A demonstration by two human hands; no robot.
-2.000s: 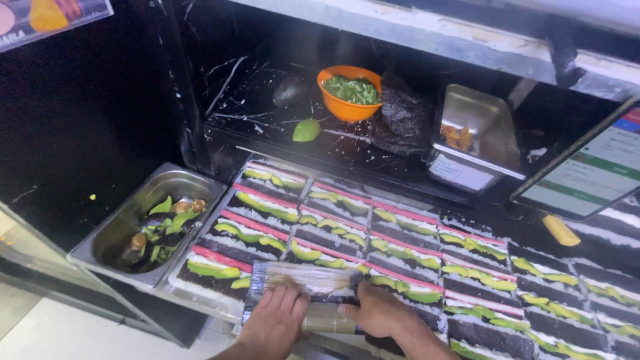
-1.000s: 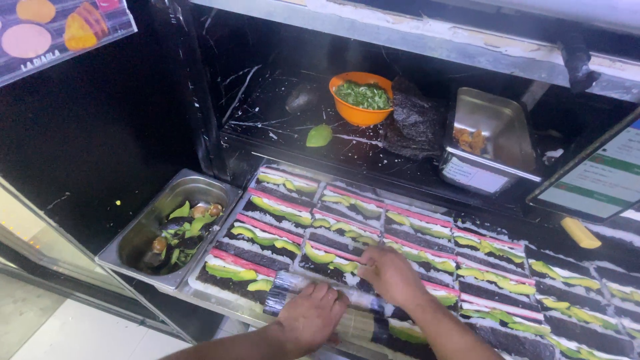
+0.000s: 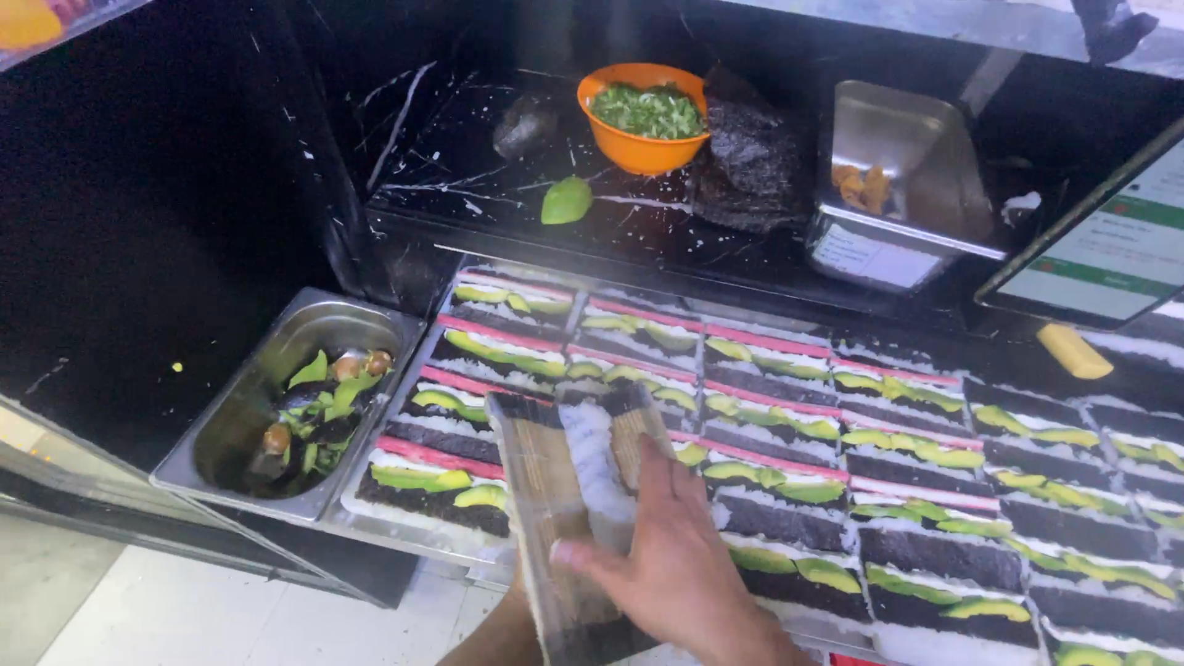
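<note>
A plastic-wrapped bamboo rolling mat (image 3: 546, 462) is raised and turned over the front edge of the tray, with a rice-covered sushi roll (image 3: 589, 444) lying along it. My left hand (image 3: 520, 597) holds the mat from beneath; its fingers are hidden. Across the lower part of the roll lies my right hand (image 3: 675, 555), thumb on its left side and fingers on its right. Rows of nori and rice strips (image 3: 786, 518) fill the tray, topped with avocado slices, many also with pink-and-white sticks and a white filling.
A steel pan (image 3: 310, 324) with leaves and scraps adjoins the tray's left side. Behind are an orange bowl (image 3: 643, 153) of chopped greens, a green piece (image 3: 566, 201), dark nori sheets (image 3: 754, 166) and another steel pan (image 3: 911, 208). A screen (image 3: 1101, 236) and yellow block (image 3: 1073, 351) stand right.
The mat, earlier lying crosswise under both hands, is now raised, turned lengthwise and unfolded, showing the rice roll. My left hand has gone from the mat's top to beneath it.
</note>
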